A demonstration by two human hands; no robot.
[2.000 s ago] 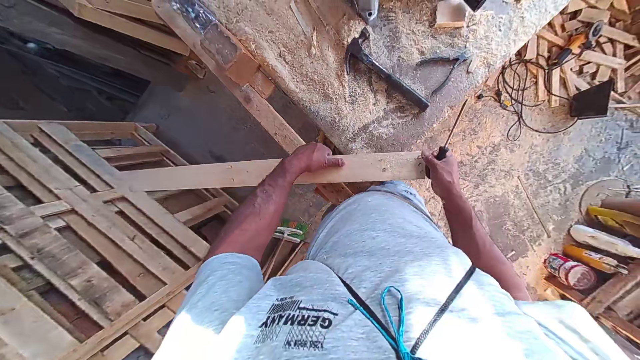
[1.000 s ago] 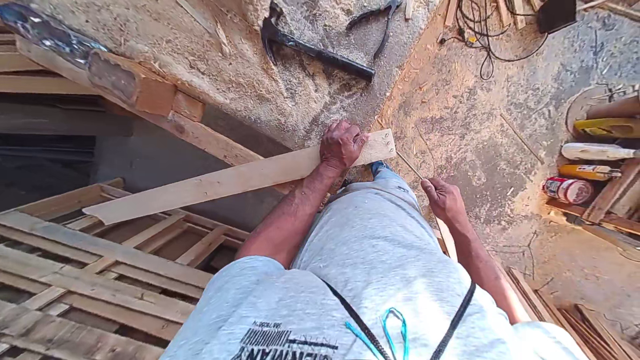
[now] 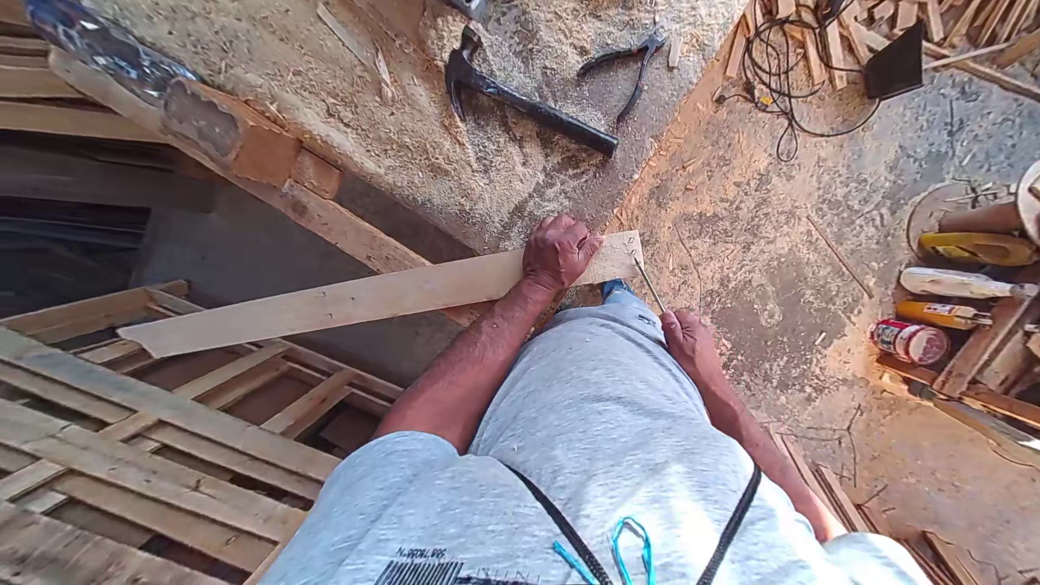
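My left hand (image 3: 561, 253) grips a long pale wooden board (image 3: 341, 302) near its right end, fingers wrapped over the upper edge. The board slants down to the left, its far end over a slatted wooden pallet (image 3: 203, 422). In my right hand (image 3: 689, 335) is a thin metal tool (image 3: 650, 284), perhaps a screwdriver, its handle hidden in the fist. The tool's tip meets the board's right end beside a small mark or hole. Beyond the board, a black claw hammer (image 3: 536, 106) and a pair of pincers (image 3: 634, 69) lie on a sawdust-covered worktop (image 3: 406, 154).
A brick (image 3: 236, 134) sits on the worktop's left edge beam. Tangled black cable (image 3: 772, 73) and wood offcuts lie at the upper right. On the right are a red-labelled container (image 3: 908, 341), yellow-handled tools (image 3: 938, 314) and a wooden rack (image 3: 987, 345).
Two seconds ago the tool's shaft pointed up and away from the board; now its tip is at the board's end. My left hand has moved closer to that end. The view has shifted.
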